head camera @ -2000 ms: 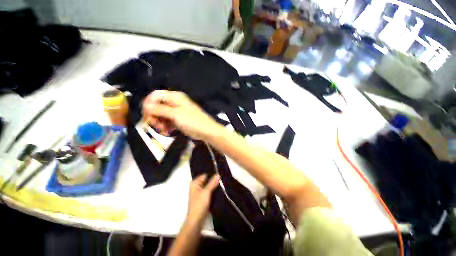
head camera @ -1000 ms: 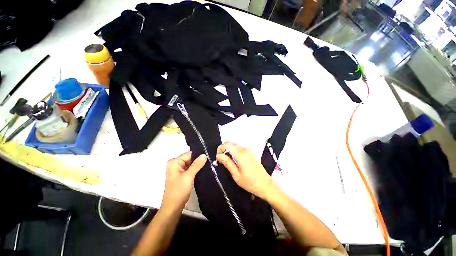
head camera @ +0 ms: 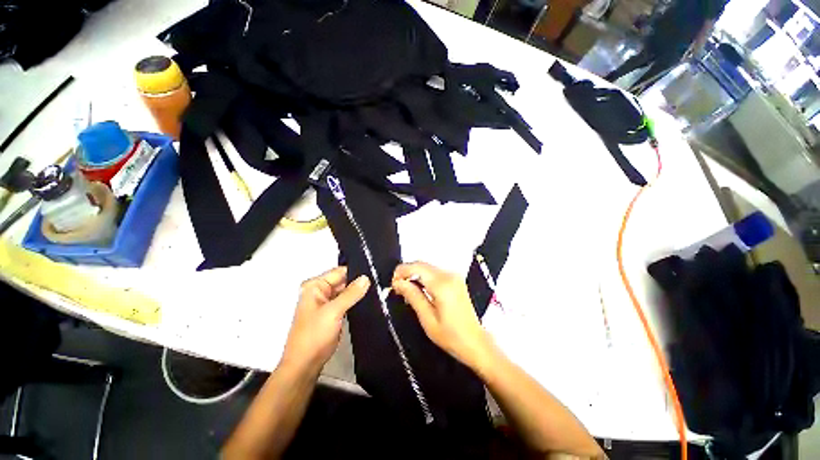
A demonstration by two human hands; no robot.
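Note:
A black fabric pouch (head camera: 373,341) lies at the table's front edge, with a long pale zipper line (head camera: 378,296) running down it. A small label (head camera: 319,169) and a pale loop show at the zipper's far end. My left hand (head camera: 322,310) holds the pouch's left edge, thumb on the fabric beside the zipper. My right hand (head camera: 436,301) is on the zipper's right side, fingertips pinched on a tiny pale piece at the zipper; what it is cannot be told. A slim tool with a pink part (head camera: 487,277) lies right of my right hand.
A pile of black pouches and straps (head camera: 333,54) lies beyond. At left are an orange bottle (head camera: 164,97), a blue tray (head camera: 148,216) with jars and a yellow strip (head camera: 72,283). An orange hose (head camera: 629,269) and black fabric (head camera: 737,341) are at right. A person (head camera: 674,36) stands far back.
Two seconds ago my right hand was raised over the table by the pile. It came down to the zipper and has stayed there over the last second. The view has shifted slightly.

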